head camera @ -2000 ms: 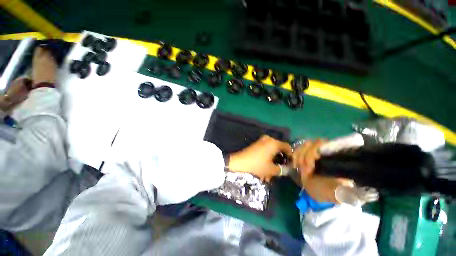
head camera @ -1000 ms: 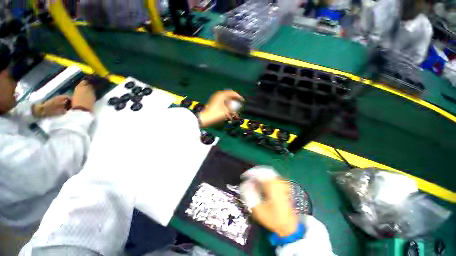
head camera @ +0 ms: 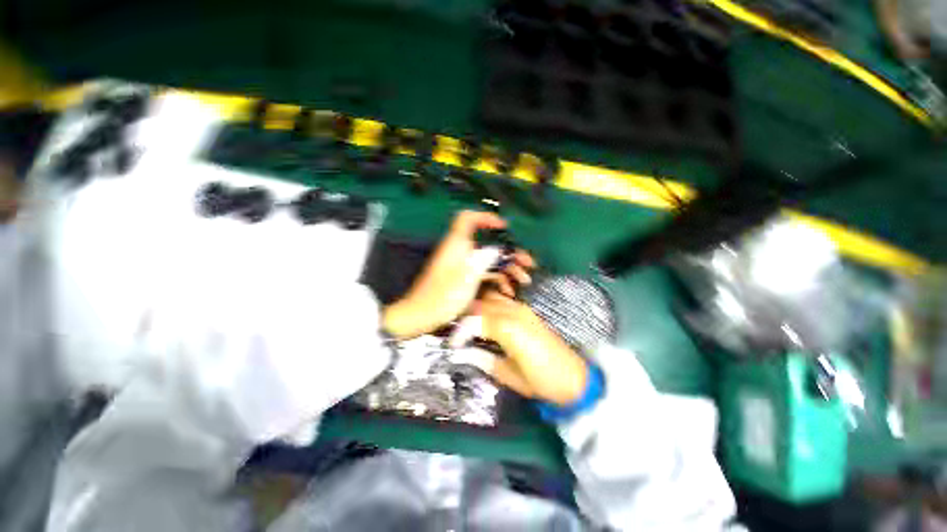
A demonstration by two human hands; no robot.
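The picture is blurred. My left hand point(head camera: 441, 281) is above the parts tray point(head camera: 400, 265) and holds a round black unit point(head camera: 496, 242) between its fingers. My right hand point(head camera: 530, 343), with a blue strap on the wrist, is close against my left hand, its fingers at the underside of the unit; whether it holds a small part cannot be told. Small metal parts point(head camera: 431, 387) lie in the tray's near section, partly below my hands. The round speckled screw dish point(head camera: 573, 308) is just right of my hands. The electric screwdriver point(head camera: 665, 234) hangs free to the right.
Black units stand in rows along the yellow strip point(head camera: 613, 182). More units lie on the white sheets point(head camera: 301, 244) at left. A black compartment tray point(head camera: 613, 83) is on the belt. A plastic bag point(head camera: 768, 275) and green box point(head camera: 805, 426) are at right. A co-worker's sleeve is at far left.
My right hand has let go of the screwdriver since the oldest frame. My left hand has come back from the rows with a black unit, and my hands have met over the tray. The view has shifted.
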